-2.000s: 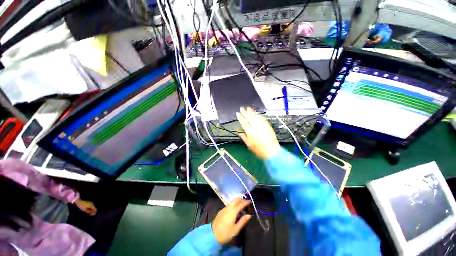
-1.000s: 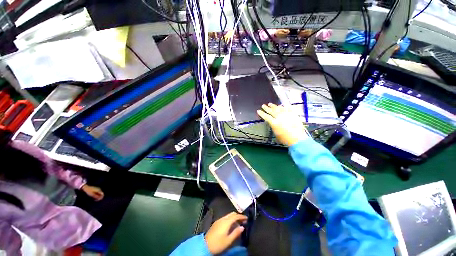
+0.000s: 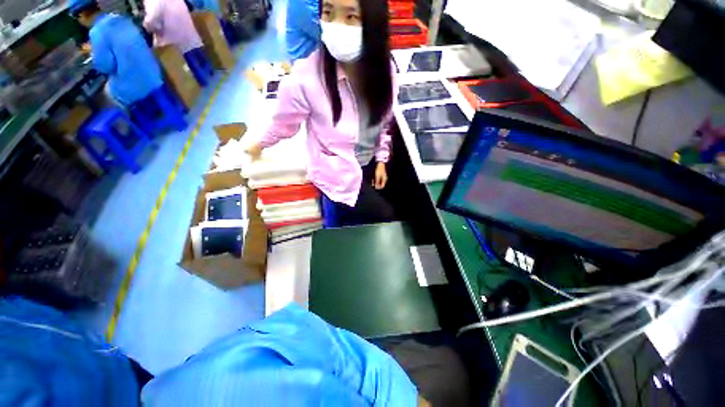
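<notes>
The plate with the cream-gold rim (image 3: pixel 531 381) lies on the green bench at the bottom right, cut off by the lower edge, with white cables crossing near it. A blue sleeve of mine fills the bottom centre. Only a sliver of skin, apparently of my left hand (image 3: pixel 425 401), shows at the sleeve's end; the fingers are out of the picture. My right hand is not in view. A monitor (image 3: pixel 584 191) with green bars stands behind the plate, and a black mouse (image 3: pixel 506 299) lies below it.
A dark green side surface (image 3: pixel 374 278) lies left of the bench. Beyond it are a masked person in pink (image 3: pixel 342 119), stacked red and white trays (image 3: pixel 288 208) and an open carton (image 3: pixel 226 274) holding tablets. White trays with tablets (image 3: pixel 429 118) lie farther back. Blue stools (image 3: pixel 115 139) stand left.
The view has swung left to the aisle and the person in pink. My right hand, the dark tablet on the instrument and the right monitor have left the picture. My left hand is nearly out of view.
</notes>
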